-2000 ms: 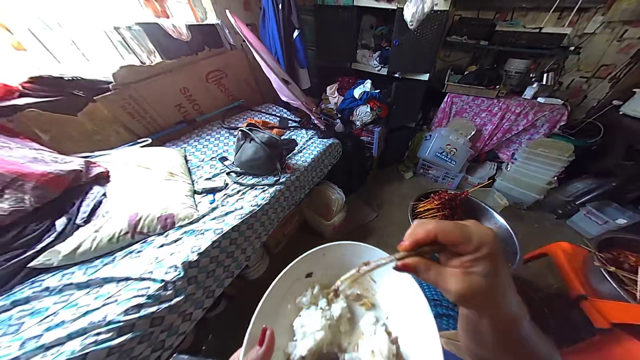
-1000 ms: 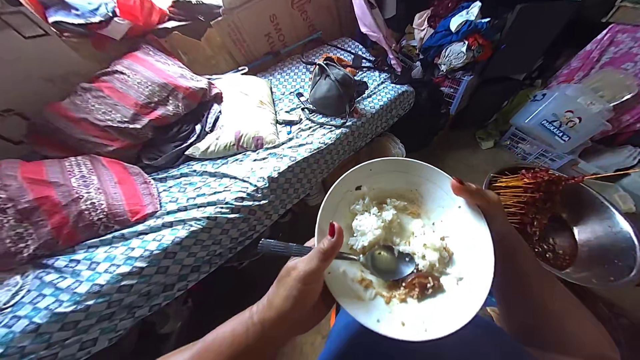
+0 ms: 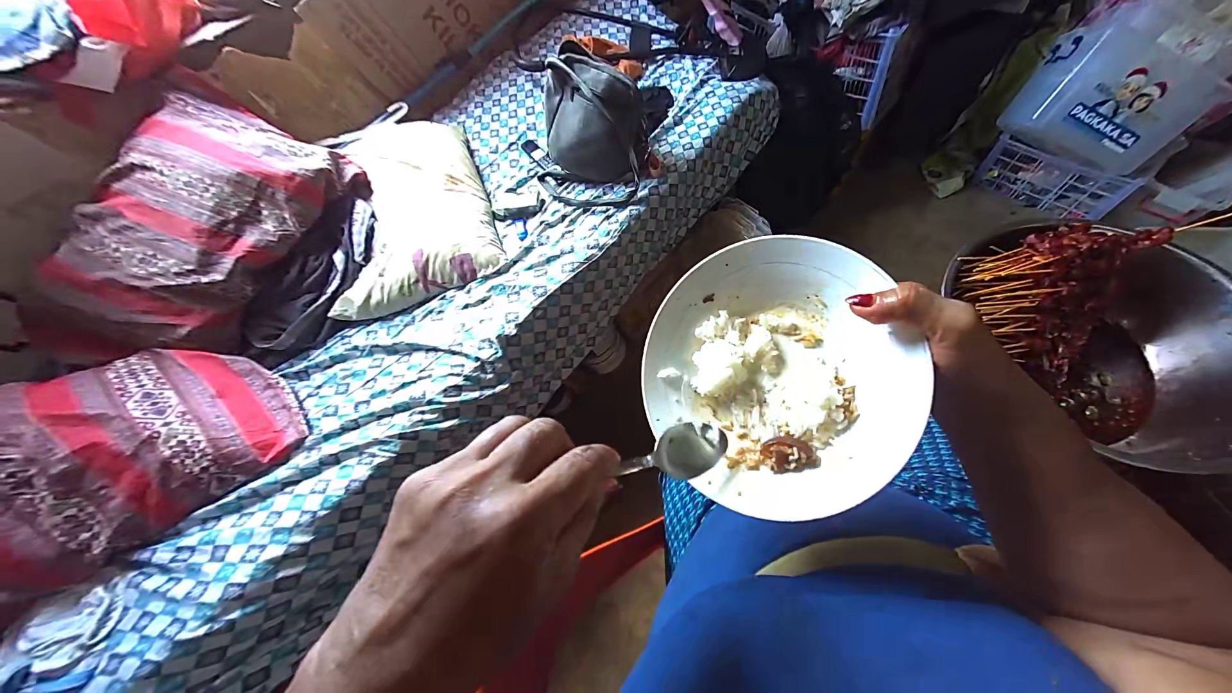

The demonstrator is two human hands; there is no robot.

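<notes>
My right hand (image 3: 924, 322) grips the right rim of a white bowl (image 3: 876, 404), with the thumb over the edge inside. White rice (image 3: 760, 361) lies in the bowl, with a small reddish-brown piece of food (image 3: 789, 453) near its lower side. My left hand (image 3: 505, 510) holds a metal spoon (image 3: 690, 450) by its handle from the left. The spoon's bowl is over the lower left rim of the white bowl. The fingertips around the handle are mostly hidden behind the hand.
A metal basin (image 3: 1193, 366) with skewered meat (image 3: 1068, 284) in dark red sauce stands at right. On the left, a bed with a checked sheet (image 3: 433, 385) bears a pillow (image 3: 428, 217) and a grey bag (image 3: 595, 115). Behind the basin is a clear plastic box (image 3: 1107, 87).
One second ago my left hand held both the spoon and the bowl's left side; now it is off the bowl, out to the left with the spoon. The right hand remains on the rim.
</notes>
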